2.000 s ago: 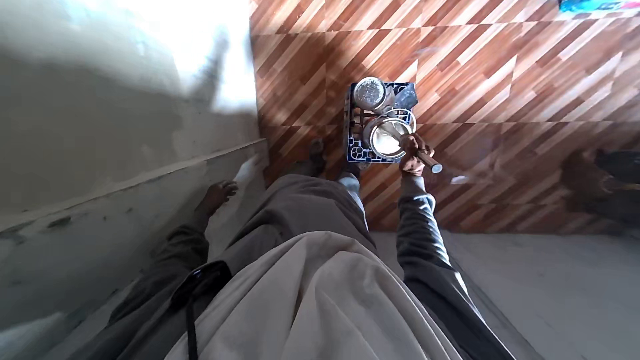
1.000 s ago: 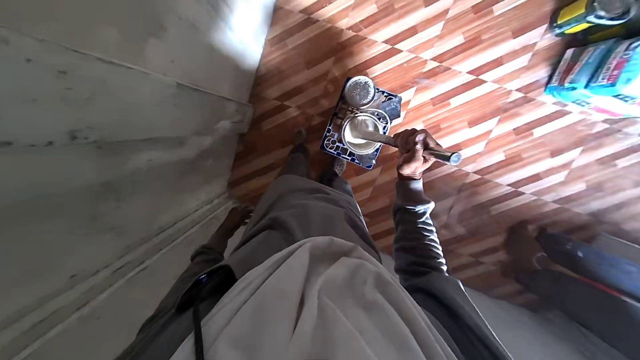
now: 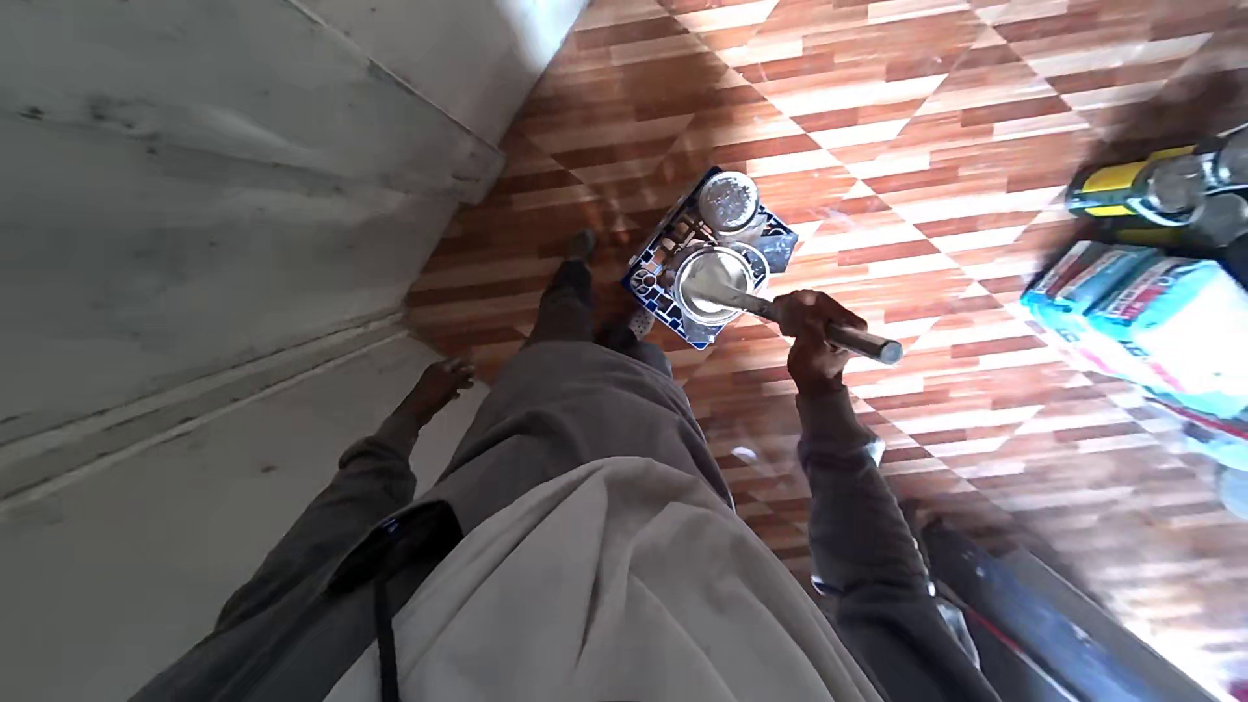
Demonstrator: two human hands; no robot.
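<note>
My right hand [image 3: 817, 330] grips a stick-like tool with a round grey end [image 3: 863, 343]; its far end dips into an open metal can [image 3: 715, 283] of pale, creamy material. That can stands in a blue plastic crate [image 3: 673, 314] on the patterned floor, beside a second round container with a speckled silvery top [image 3: 728, 201]. A dark grey block-like item [image 3: 777, 250] lies at the crate's right side. My left hand [image 3: 444, 382] hangs low near the wall at the left, fingers slightly apart and nothing in it.
A pale wall [image 3: 244, 195] with a ledge runs along the left. At the right lie blue-and-white plastic packs [image 3: 1160, 327], with yellow-and-black containers [image 3: 1121, 188] above them. A person's trousered leg [image 3: 1033, 604] shows at the lower right. My feet are close to the crate.
My right hand has moved outward from over the can, and the tool now slants more to the right. The view has turned and shifted, bringing more of the packs at the right into sight.
</note>
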